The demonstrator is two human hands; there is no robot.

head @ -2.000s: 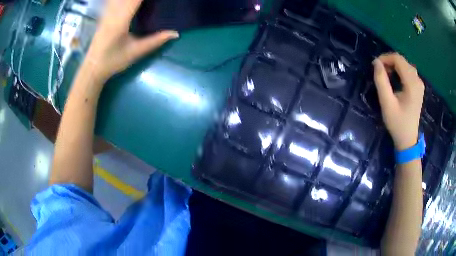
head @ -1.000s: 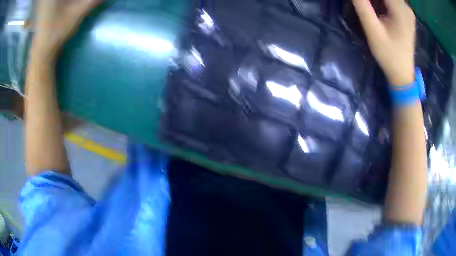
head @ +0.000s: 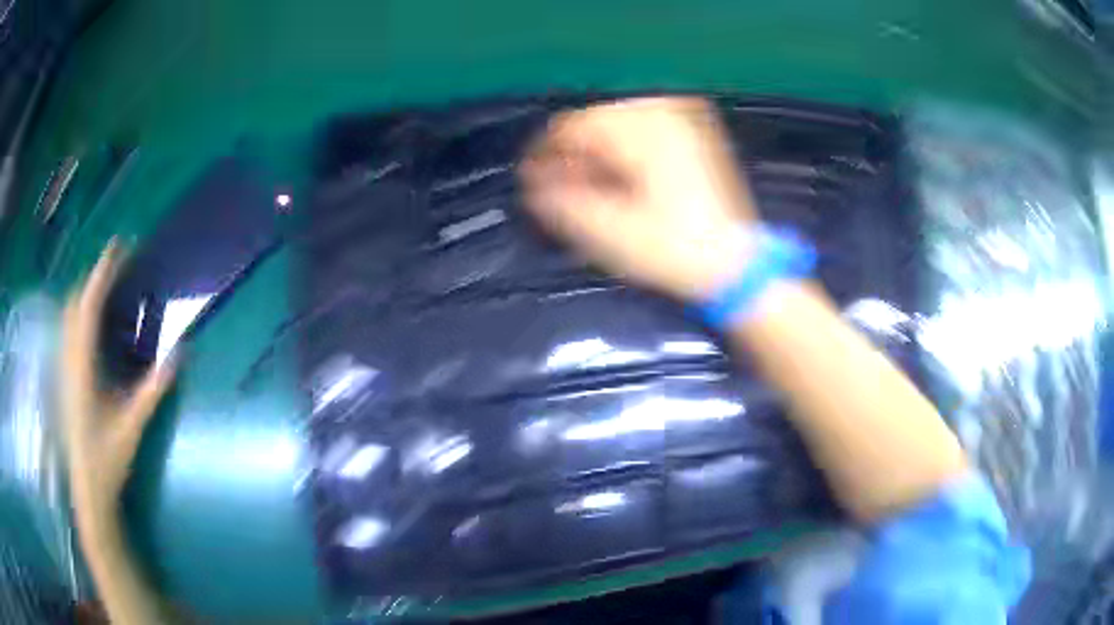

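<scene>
The black blister tray point(head: 489, 354) lies in front of me, its pockets shiny and blurred. My right hand point(head: 623, 195) is over the upper middle of the tray, fingers curled and motion-blurred. Whether it holds a small part cannot be told. My left hand point(head: 116, 379) is at the far left. Its thumb and fingers are spread around the near end of a flat dark slab, perhaps a smartphone point(head: 202, 250), which lies tilted and has a small pinkish light at its right end. Whether the fingers grip the slab cannot be told.
The green bench point(head: 489, 49) runs behind and left of the black tray. A clear blister tray point(head: 1014, 244) with strong glare adjoins on the right. A thin dark line lies between the slab and the black tray. A blue wristband point(head: 764, 275) is on my right wrist.
The view has turned and shifted, so the tray sits straighter. My right hand has moved from the tray's right side to its upper middle. My left hand is now beside the dark slab.
</scene>
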